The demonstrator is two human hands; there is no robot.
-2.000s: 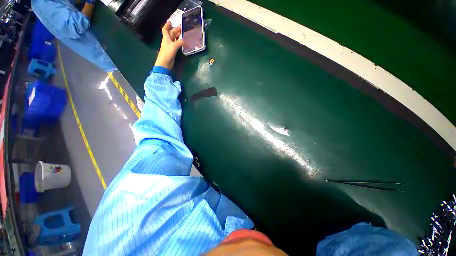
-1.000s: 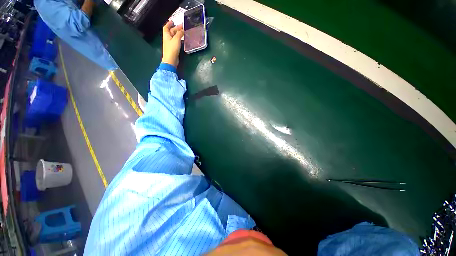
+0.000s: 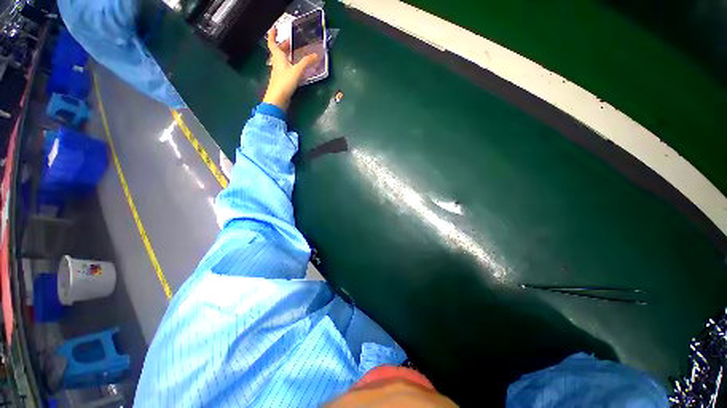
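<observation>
A smartphone (image 3: pixel 311 44) with a pale edge lies at the far end of the green bench top (image 3: pixel 383 239), partly over a clear plastic bag. My left hand (image 3: pixel 287 70) is at its near left side, with the thumb over the lower screen and a finger spread along the left edge. No firm grip shows. My right hand is not in view; only a blue sleeve (image 3: pixel 586 384) shows at the bottom. Dark tweezers (image 3: pixel 582 293) lie on the bench at the right. A heap of thin white and dark strips (image 3: pixel 705 366) is cut off at the lower right edge.
A black case (image 3: pixel 239 24) stands beyond the phone. A dark tape scrap (image 3: pixel 329 147) and a small orange bit (image 3: pixel 339 96) are on the bench. A white rail (image 3: pixel 558 92) runs along the far side. Another person's blue sleeve (image 3: pixel 108 36) is at the upper left.
My left thumb has moved off the phone's left edge onto its lower screen. The phone stays in nearly the same place. The other person's arm has shifted slightly, and their hand no longer shows.
</observation>
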